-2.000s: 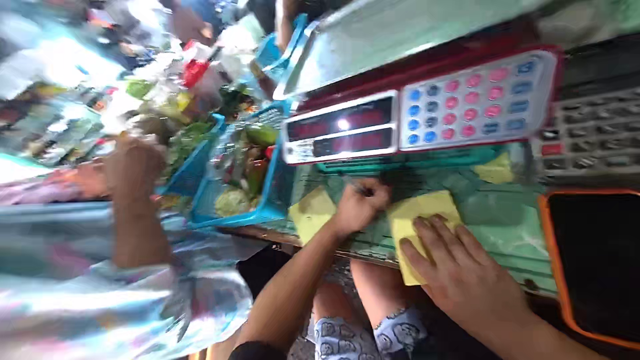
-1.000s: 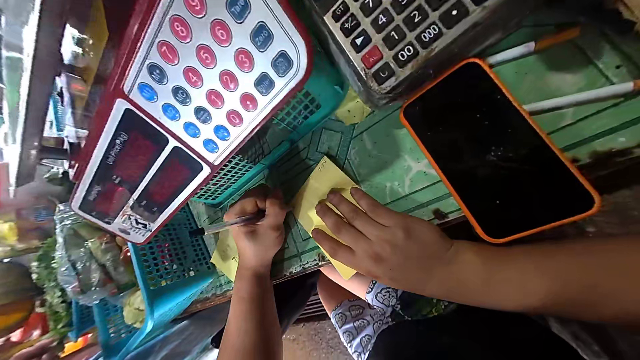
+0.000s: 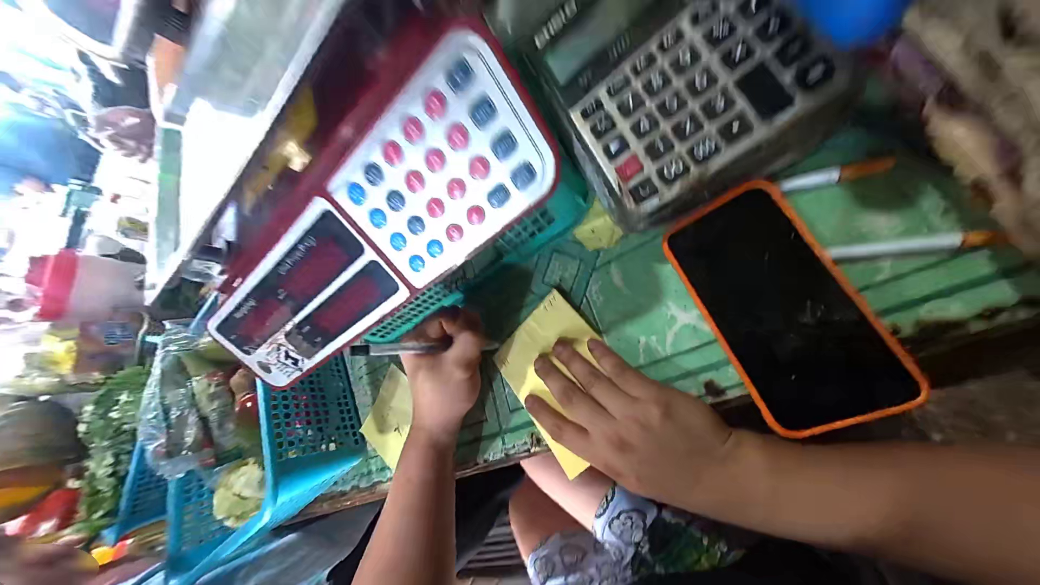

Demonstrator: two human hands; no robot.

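A dark pen is gripped in my left hand, which rests on the green tabletop, just left of a yellow pad or sheet of paper. That paper bears small writing near its top. My right hand lies palm down on it, fingers slightly spread. Another yellow paper lies left of my left wrist. Above my left hand stands a red and white digital scale. A desk calculator sits above my right hand, with an orange-cased phone below it. The pen's writing tip is hidden.
Blue plastic baskets hold bagged vegetables at the lower left. Under the scale shows a teal plastic basket. Two white-and-orange sticks or pens lie beyond the phone. A yellow scrap sits beside the calculator. My knees are below the table edge.
The view has turned strongly since the earliest frame; another person's arm seen at left then is out of sight. My left hand still holds the pen and my right hand stays on the paper.
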